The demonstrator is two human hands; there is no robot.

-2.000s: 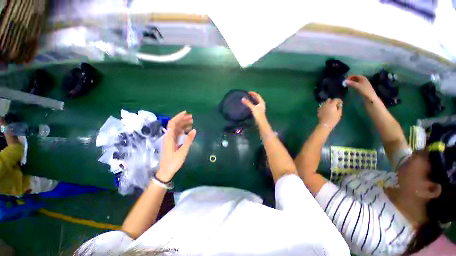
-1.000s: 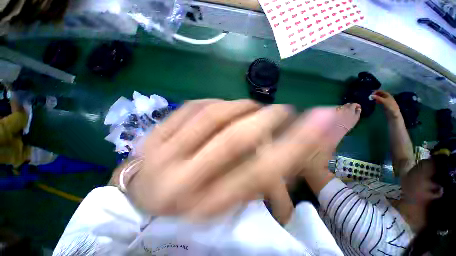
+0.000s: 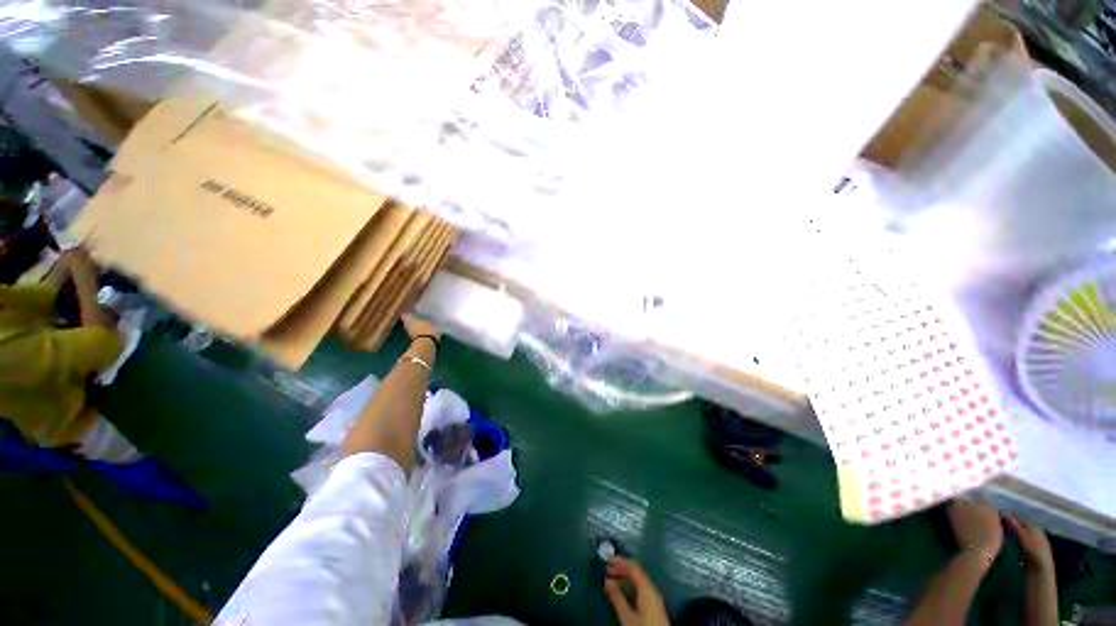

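Observation:
My left hand (image 3: 422,328) reaches forward to the edge of the stacked brown cartons (image 3: 398,275); its fingers are mostly hidden there, so I cannot tell whether it holds anything. My right hand (image 3: 639,594) is low at the bottom edge, partly cut off, fingers apart, with nothing seen in it. Its fingertips are close to a small pale disc (image 3: 606,552) on the green belt. A pale yellow-green ring (image 3: 559,585) lies left of that hand. A black clip fan (image 3: 740,448) lies on the belt below the shelf edge. Another black ribbed round thing (image 3: 714,611) is cut off at the bottom.
A blue bin (image 3: 491,433) with crumpled clear bags is beside my left arm. The white shelf carries clear plastic bags (image 3: 587,61) and a white fan grille (image 3: 1075,342). A red-arrow sheet (image 3: 906,404) hangs over its edge, near a neighbour's hands (image 3: 975,526). Another person (image 3: 55,349) is left.
The view has swung up and left towards the shelf and cartons. My left hand, blurred across the view before, now reaches to the cartons. My right hand is now visible low down.

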